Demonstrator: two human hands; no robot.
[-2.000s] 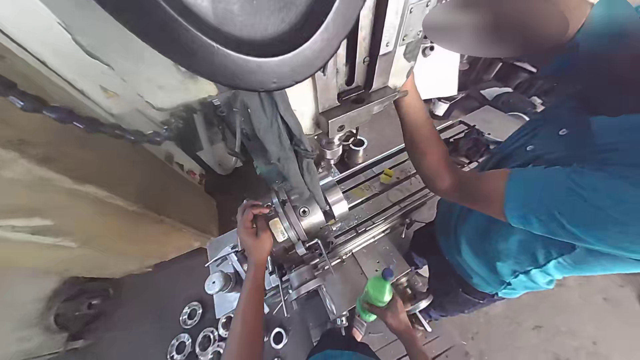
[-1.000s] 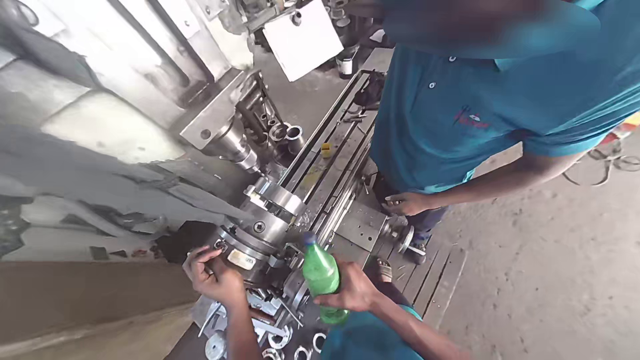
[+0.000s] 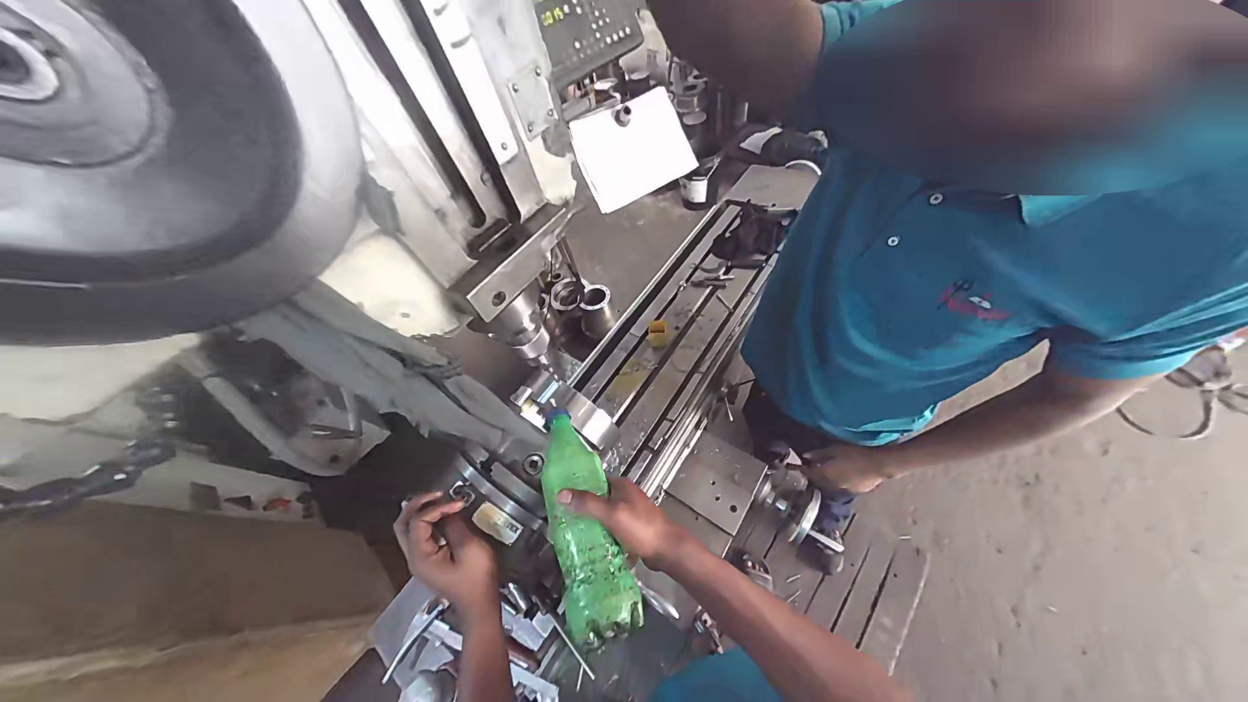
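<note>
My right hand is closed around a green plastic bottle with a blue cap. The bottle's neck points up toward a shiny cylindrical metal workpiece under the milling machine's spindle. Left of the bottle, my left hand is beside the round body of a dividing head or rotary fixture, its fingers curled near the rim; whether they touch it cannot be told. The bottle hides part of the fixture.
A person in a teal shirt stands at right, one hand near a handwheel. The slotted machine table bears a small yellow block. Metal tools lie below my left hand. A large dark wheel fills the upper left.
The bottle has moved up and now stands in front of the fixture, its cap close to the workpiece. The other person's hand, raised at the machine two seconds ago, is down by the handwheel. The view has shifted.
</note>
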